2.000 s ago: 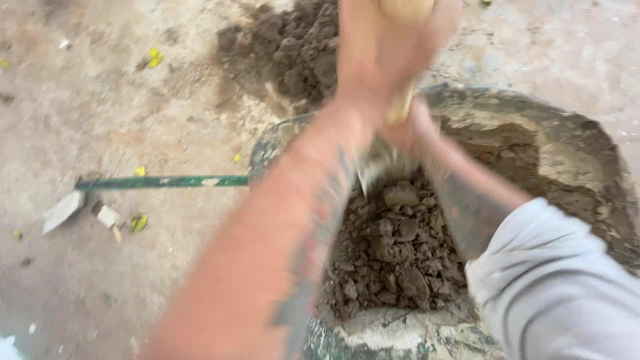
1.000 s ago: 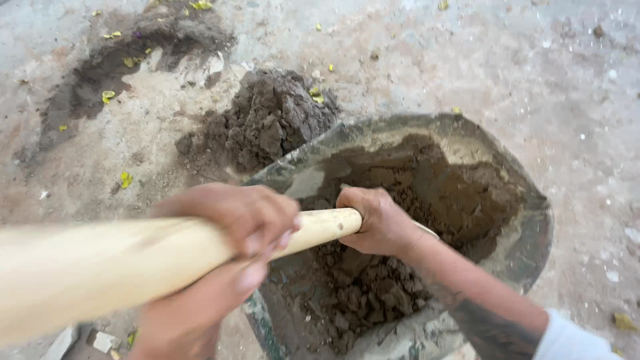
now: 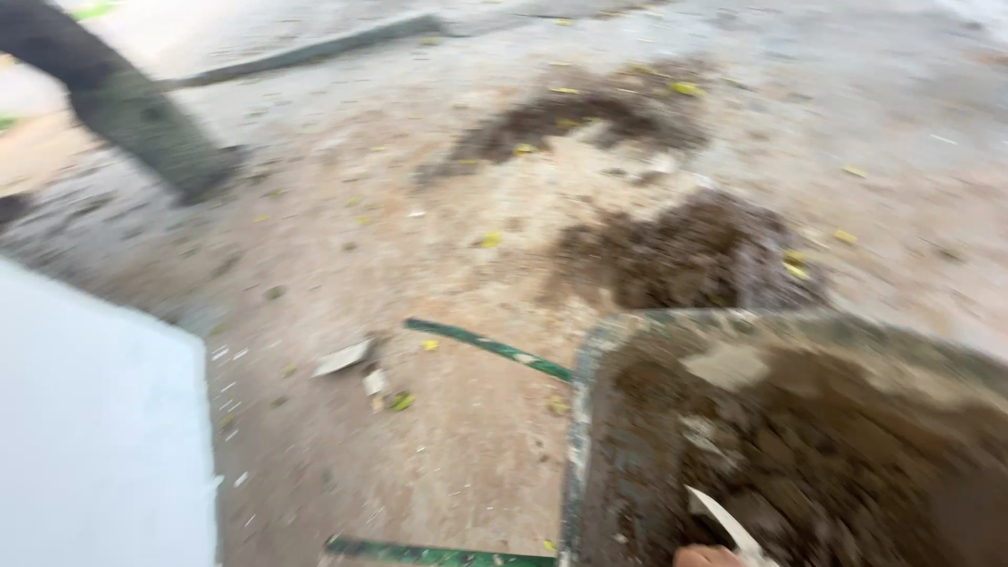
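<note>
At the bottom edge only a small part of one hand shows, most likely my right hand (image 3: 706,556). It is beside a pale, curved, pointed piece (image 3: 726,521), perhaps part of the tool; its grip is cut off by the frame. My left hand is out of view, and so is the long wooden handle. Below and around the pale piece is wet brown mud (image 3: 811,465) in a wheelbarrow tray (image 3: 581,417) with a caked rim. A heap of dark mud (image 3: 685,252) lies on the ground just beyond the rim.
Green metal bars (image 3: 492,346) stick out left of the tray. Broken pale pieces (image 3: 344,358) lie near them. A white flat-sided thing (image 3: 102,425) fills the lower left. At the upper left is a dark post-like shape (image 3: 142,118), blurred, perhaps a leg. A low ledge (image 3: 315,51) runs behind.
The view has swung left. Both hands were on the wooden handle over the tray one second ago; now only part of one hand shows, and the handle is out of view.
</note>
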